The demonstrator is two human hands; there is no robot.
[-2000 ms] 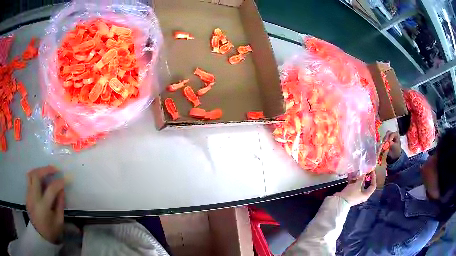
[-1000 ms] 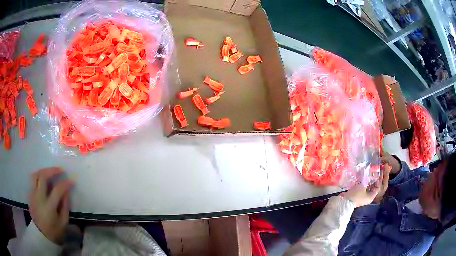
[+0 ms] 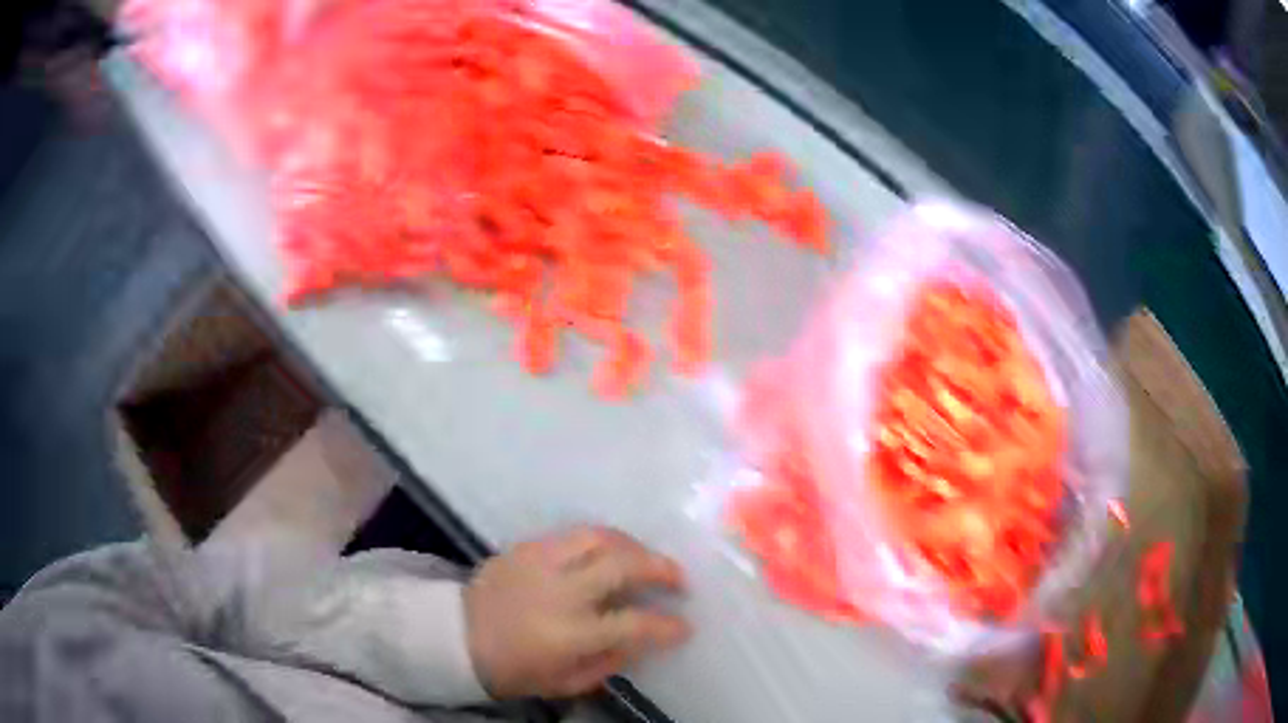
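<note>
The picture is blurred. My left hand [image 3: 579, 607] rests over the table's near edge, fingers curled and apart, with nothing visible in it. Beyond it, loose orange plastic parts [image 3: 565, 212] lie spread on the pale grey tabletop [image 3: 495, 438]. A clear poly bag [image 3: 1095, 424], its rim folded open, holds a round mass of orange parts [image 3: 968, 445] to the right of my hand. My right hand is out of the picture.
A brown cardboard tray [image 3: 1187, 424] with a few orange parts stands beyond the bag at right. An open cardboard carton [image 3: 156, 466] is below the table at left. Pinkish bag film [image 3: 184, 50] shows at upper left. A dark green surface [image 3: 1017, 127] runs along the far side.
The view has swung left: the loose pile and carton now show, and the open bag and tray sit further right. My right hand and the other person have left the picture.
</note>
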